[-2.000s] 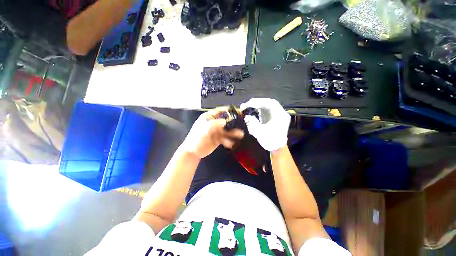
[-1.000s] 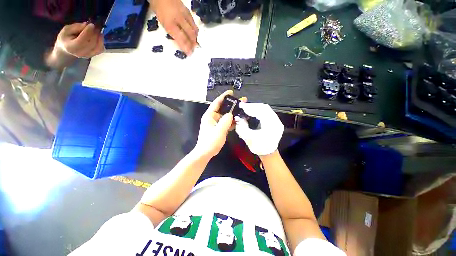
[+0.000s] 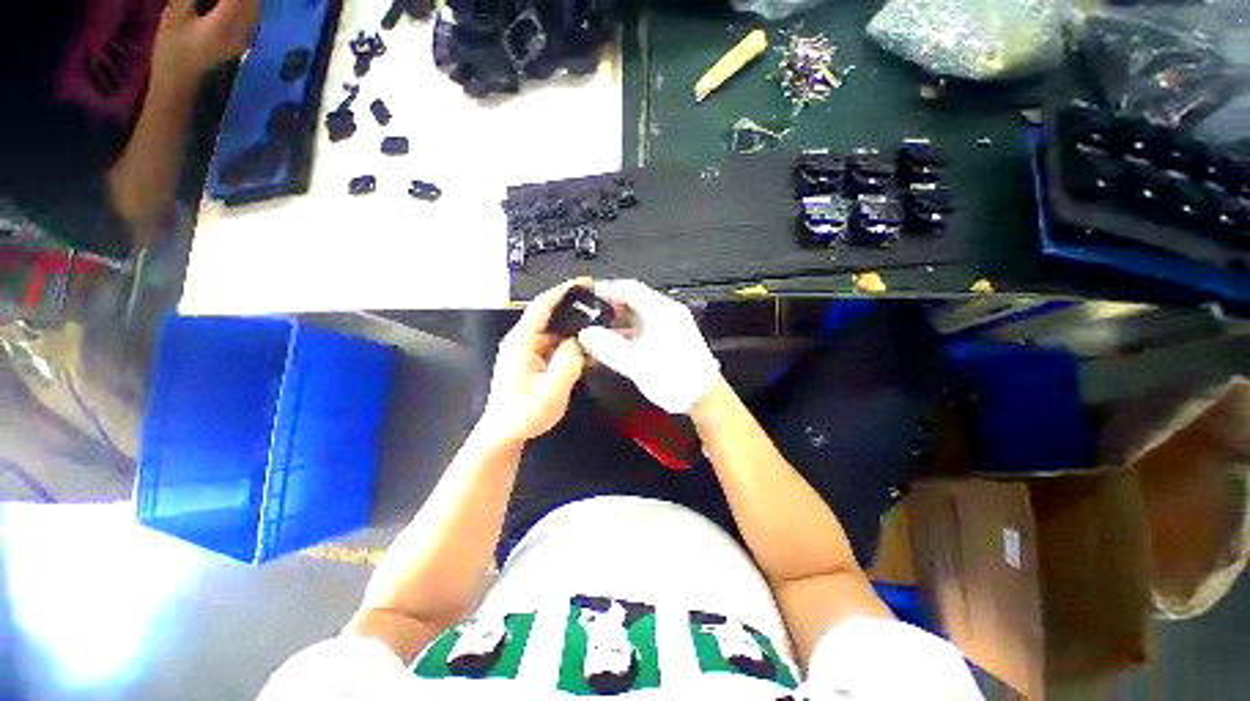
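My left hand (image 3: 532, 370) is bare and my right hand (image 3: 655, 349) wears a white glove. Both hold a small black plastic housing (image 3: 581, 312) between their fingertips, just in front of the bench edge. The fingers hide much of it. On the black mat strip (image 3: 699, 233) behind, small dark inserts (image 3: 555, 222) stand in tight rows at the left end. Glossy black subassemblies (image 3: 875, 217) stand in spaced rows at the right end.
Housings (image 3: 521, 48) are heaped on the white sheet (image 3: 411, 247). A tan stick (image 3: 731, 65), metal pins (image 3: 812, 71) and a hardware bag (image 3: 966, 41) lie behind. Parts tray (image 3: 1152, 192) at right; another person's arm (image 3: 165, 117) and blue tray (image 3: 267, 110) at left; blue bin (image 3: 219, 425) and cardboard box (image 3: 973, 568) below.
The camera view has shifted. Both hands still hold the black part together, with the fingers and part turned differently. The other person's hand has left the white sheet.
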